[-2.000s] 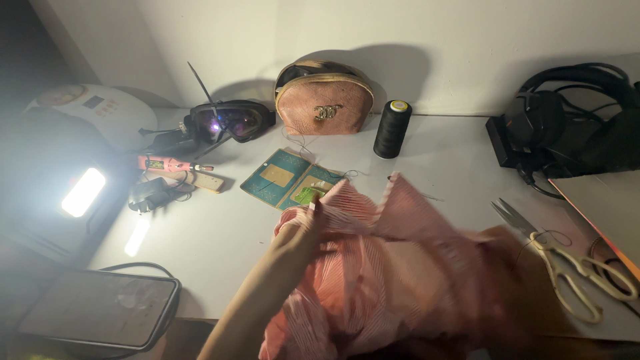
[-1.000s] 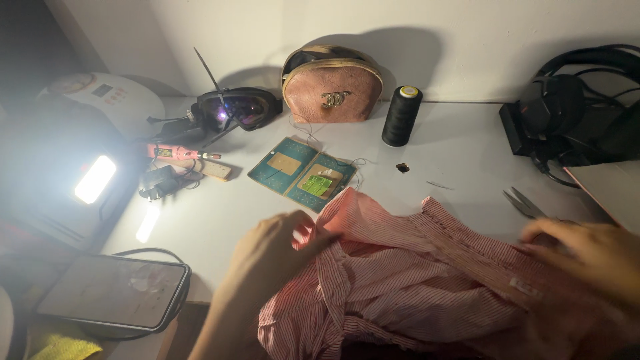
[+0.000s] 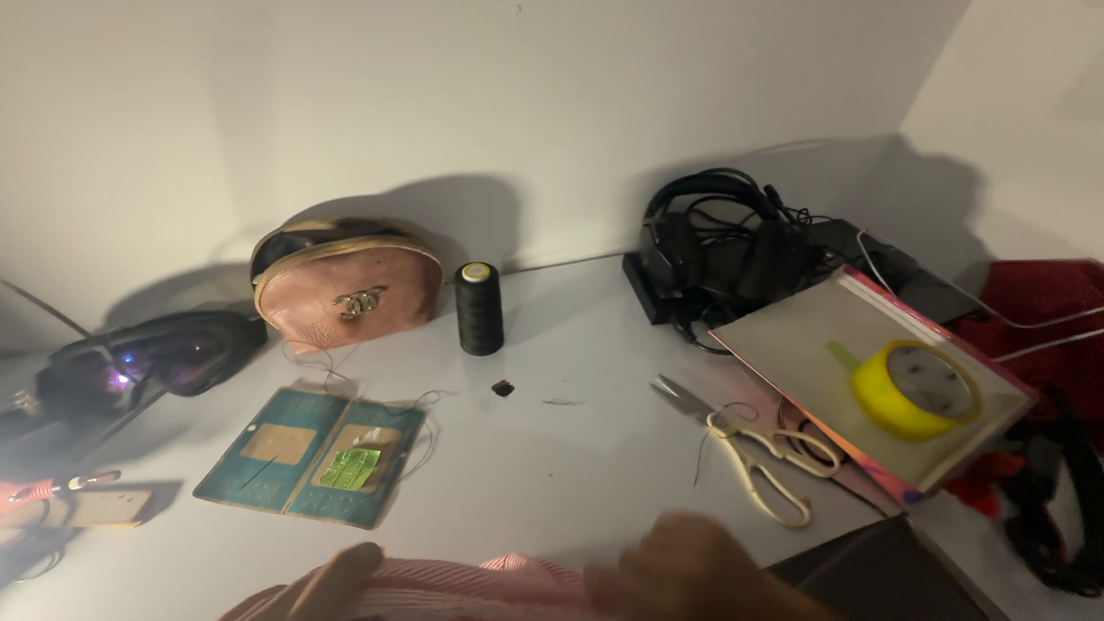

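A pink striped cloth garment (image 3: 466,591) lies at the bottom edge, mostly cut off. On its left part rests my left hand (image 3: 336,586); whether its fingers grip the cloth is hard to tell. My right hand (image 3: 690,573) is blurred at the garment's right side, fingers curled, its hold unclear. Beyond the garment lies an open teal needle booklet (image 3: 293,487) with a needle and a green foil piece (image 3: 352,468). A black thread spool (image 3: 479,310) stands upright near the wall. Scissors with cream handles (image 3: 759,466) lie to the right, blades slightly apart, with loose thread on them.
A pink pouch (image 3: 354,297) and dark goggles (image 3: 155,358) stand at the back left. Black headphones (image 3: 716,233) sit at the back right. Yellow tape (image 3: 906,392) lies on a book (image 3: 837,345). A small dark scrap (image 3: 503,388) lies mid-table.
The view has swung to the right and up, so less of the garment shows. The right hand has moved away from beside the scissors, toward the garment.
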